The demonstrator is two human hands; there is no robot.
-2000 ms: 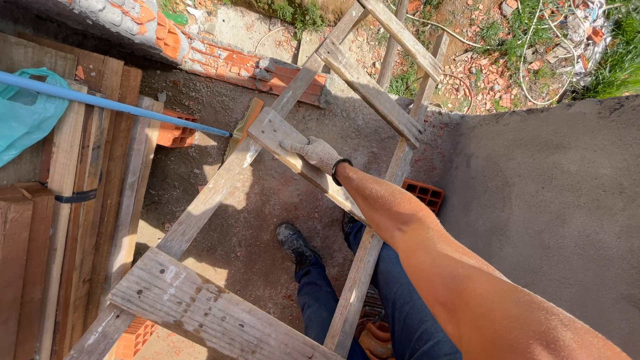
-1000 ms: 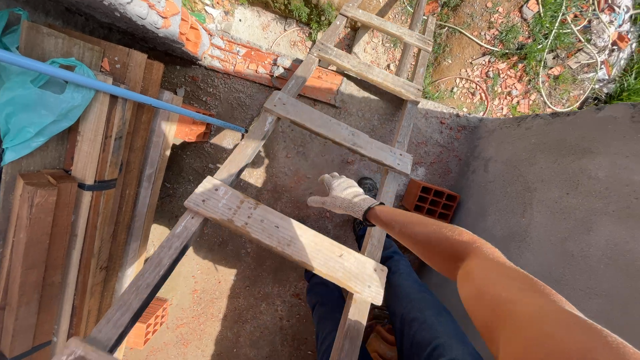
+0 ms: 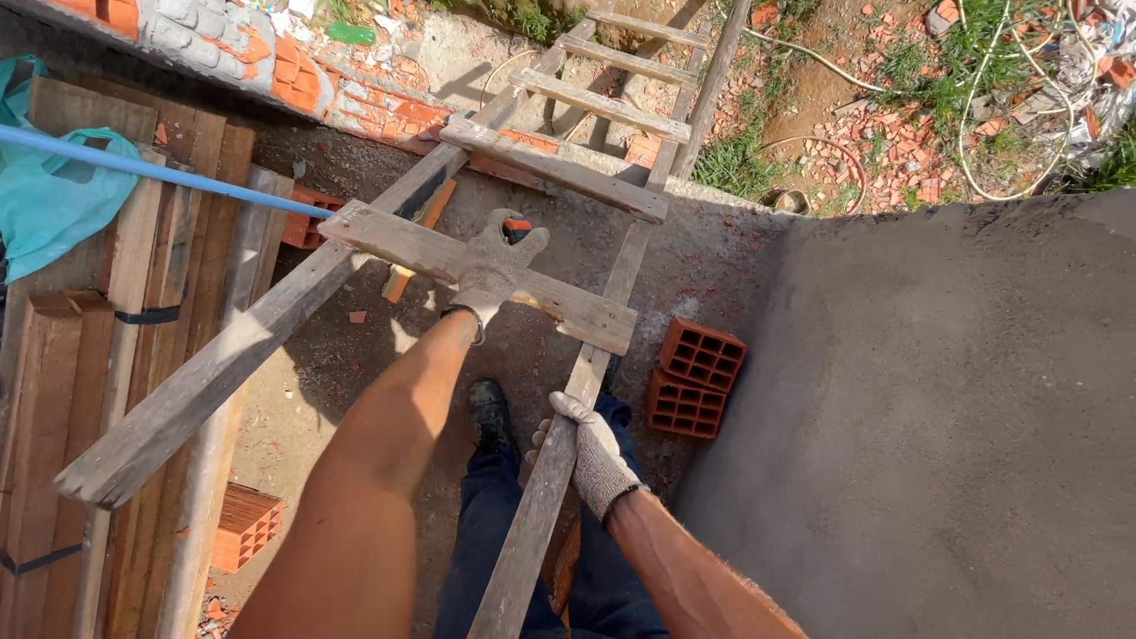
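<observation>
A weathered wooden ladder [image 3: 621, 266] slants up the view, its flat rungs fixed across two side rails. My gloved left hand [image 3: 501, 257] lies over the nearest rung [image 3: 408, 244], thumb and fingers spread; whether it grips the rung is unclear. A small red-and-black object [image 3: 516, 231] shows between its fingers, and I cannot tell whether the hand holds it. Lower down, my gloved right hand [image 3: 595, 444] is closed around the right side rail [image 3: 541, 506], its fingertips showing on the far side. The left rail's cut end [image 3: 89, 479] sticks out at lower left.
Stacked timber [image 3: 62, 426], a teal plastic bag [image 3: 71, 195] and a blue pole [image 3: 177, 173] are on the left. Hollow bricks [image 3: 697, 377] lie by the rendered wall [image 3: 923, 399]; another brick [image 3: 244, 528] sits at lower left. Beyond a broken brick wall [image 3: 293, 75] are rubble and a hose [image 3: 816, 58].
My left hand has come into view over a rung. My right hand, on a rung at first and then off it, now holds the right rail. The ladder has shifted, and its left rail's end now shows.
</observation>
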